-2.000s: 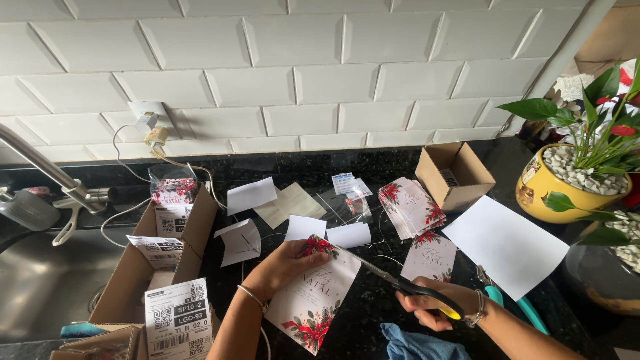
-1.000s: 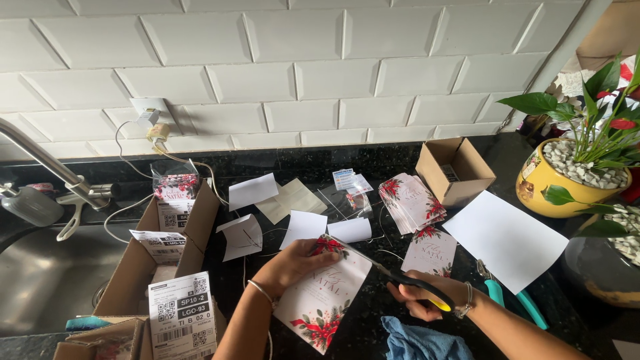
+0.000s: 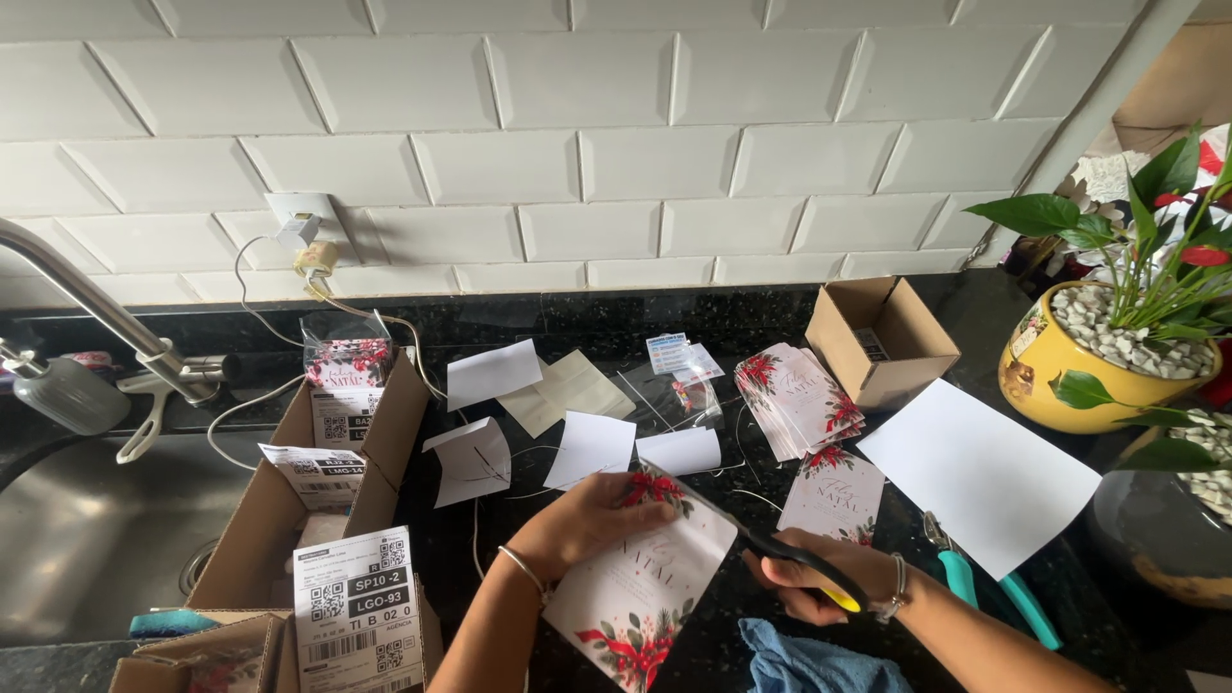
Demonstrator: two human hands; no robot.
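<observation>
My left hand (image 3: 597, 525) holds a printed card with red flowers (image 3: 654, 587) by its upper left edge, the thumb lying over the print. In my right hand (image 3: 818, 573) is a pair of scissors with black and yellow handles (image 3: 813, 563); the blades lie along the card's upper right edge. Just behind, a similar card (image 3: 833, 496) rests on the dark counter beside a stack of such cards (image 3: 794, 399). Several white paper pieces (image 3: 592, 450) lie beyond my left hand. A blue cloth (image 3: 813, 659) is below my right hand.
Cardboard boxes with labelled packets (image 3: 385, 481) stand at left, beside the steel sink (image 3: 87, 520) and faucet (image 3: 106, 298). An open small box (image 3: 881, 356), a large white sheet (image 3: 982, 472), teal-handled pliers (image 3: 962, 577) and a yellow plant pot (image 3: 1068, 375) are at right. Clear plastic (image 3: 674, 395) lies near the wall.
Both hands keep their hold on the card and the scissors. Nothing else on the counter has plainly moved.
</observation>
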